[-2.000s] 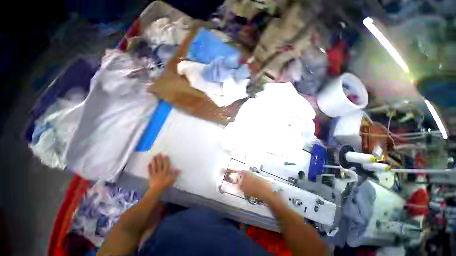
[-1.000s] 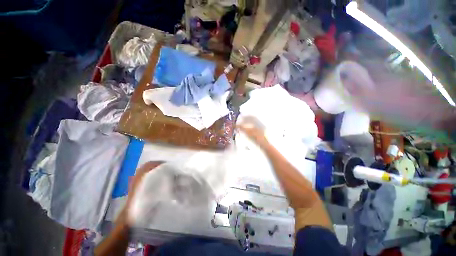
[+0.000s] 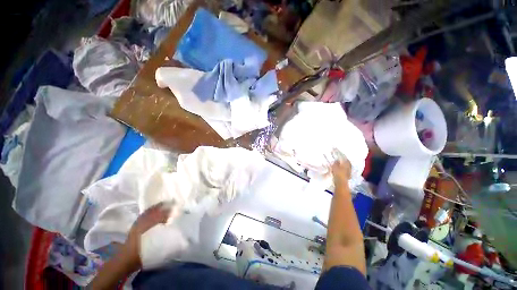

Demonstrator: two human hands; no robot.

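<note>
White garment fabric (image 3: 207,173) lies bunched over the left part of the white sewing table. My left hand (image 3: 154,218) is at its near edge, holding the fabric against the table; the fingertips are partly covered by cloth. My right hand (image 3: 340,167) reaches out to a white fabric heap (image 3: 320,136) behind the sewing machine and rests on its near right side. Whether the right fingers grip a piece is too overexposed to tell. The sewing machine head (image 3: 278,260) is at the bottom, partly cut off by my body.
A brown package (image 3: 164,122) with blue fabric (image 3: 218,42) and white pieces lies behind the table. Grey-white cloth (image 3: 62,158) hangs at the left end above a red basket (image 3: 37,260). A white cylinder (image 3: 397,127) and thread cone holders (image 3: 411,241) are at right.
White fabric now spreads over the left table, where it was bare two seconds ago. My right hand moved from the machine to the heap's left side, then to its near right side.
</note>
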